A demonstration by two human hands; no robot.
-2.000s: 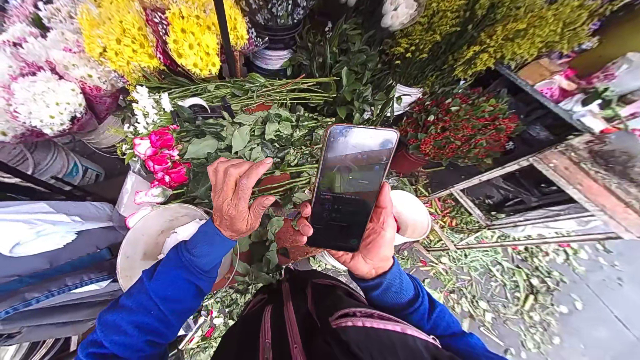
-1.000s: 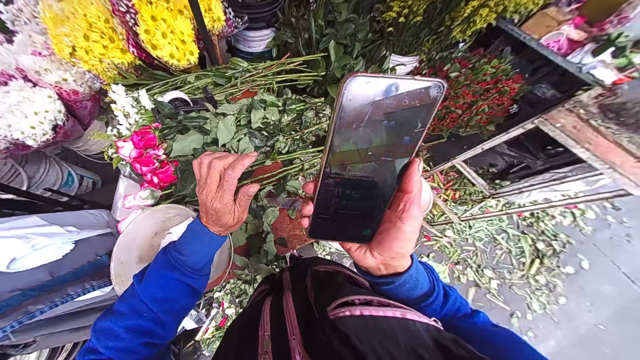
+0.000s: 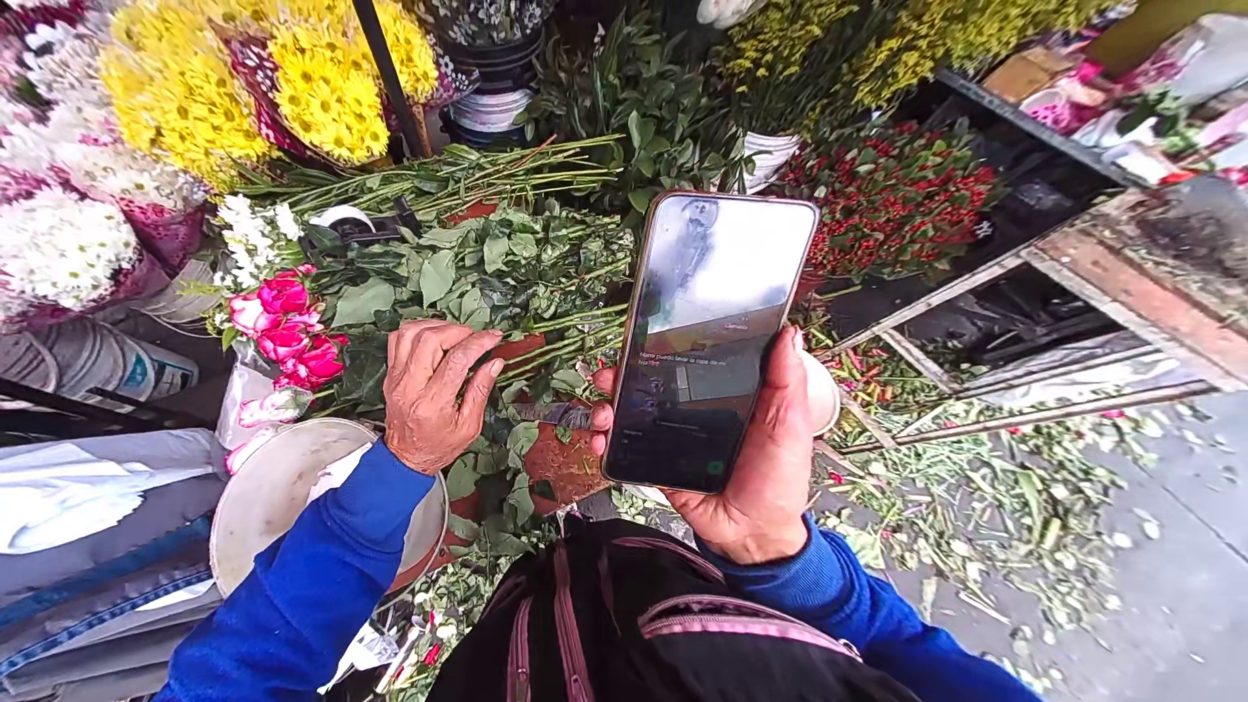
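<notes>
My right hand [image 3: 756, 453] grips a smartphone [image 3: 712, 341] upright, its dark screen facing me with reflections and small writing on it. To the left, my left hand [image 3: 436, 390] hovers with bent, parted fingers and holds nothing. Beneath and beyond it lie leafy green stems [image 3: 487, 258]. Pink roses [image 3: 285, 331] rest just left of that hand, beside white blossoms [image 3: 255, 234]. Under my left forearm stands a pale bucket [image 3: 263, 497], partly covered by the sleeve. A black bag with pink zippers [image 3: 624, 624] is against my front.
Yellow daisies [image 3: 331, 93] and white chrysanthemums [image 3: 63, 249] fill the back left. Red-berried stems [image 3: 892, 200] stand behind the phone. A worn metal frame [image 3: 1033, 258] is at the right, with cut leaves and stems [image 3: 994, 497] scattered over the floor. Grey fabric [image 3: 97, 585] lies at the left.
From two seconds ago to one second ago, the phone came up closer to the camera; it has since moved slightly away. My left hand stays raised and empty.
</notes>
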